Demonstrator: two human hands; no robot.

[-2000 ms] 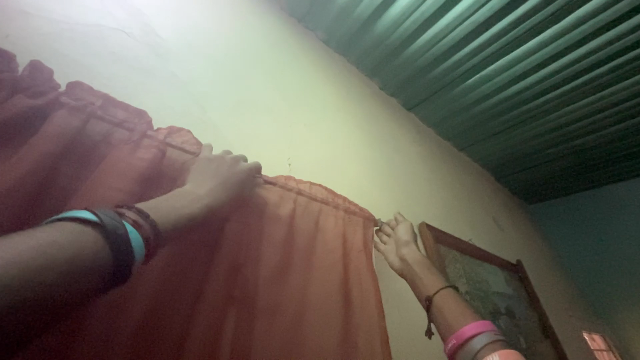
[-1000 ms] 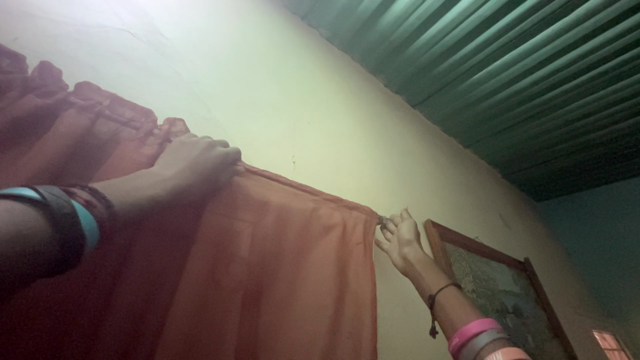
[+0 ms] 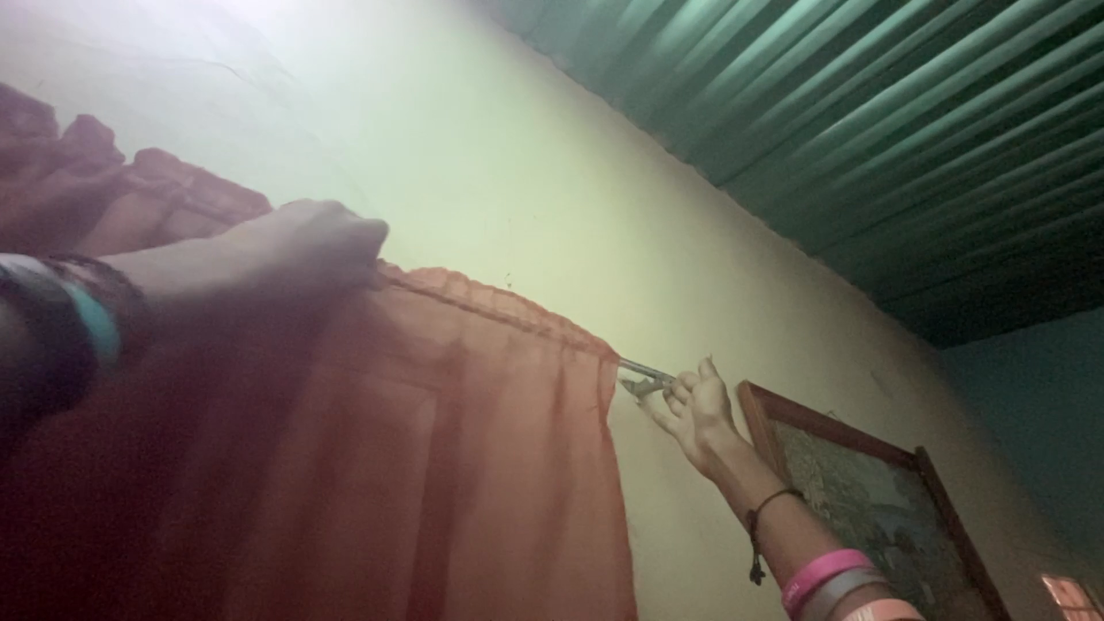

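Observation:
A sheer reddish-orange curtain (image 3: 500, 431) hangs from a thin metal rod (image 3: 642, 371), its top gathered in ruffles at the left. My left hand (image 3: 293, 246) grips the curtain's top hem, with the fingers closed and partly hidden behind the hand. The rod's end sticks out past the curtain's right edge. There my right hand (image 3: 694, 410) holds the rod's tip between thumb and fingers, beside a small metal bracket (image 3: 640, 387) at the wall. Bracelets circle both wrists.
A wooden picture frame (image 3: 828, 423) hangs on the pale wall (image 3: 552, 190) just right of my right forearm. Corrugated sheet roofing (image 3: 819, 129) slopes overhead. A small lit window opening (image 3: 1072, 597) shows at the lower right.
The curtain's right edge has slid left from beside my right hand, baring the rod end. The hem right of my left hand, stretched smooth a second ago, is ruffled now.

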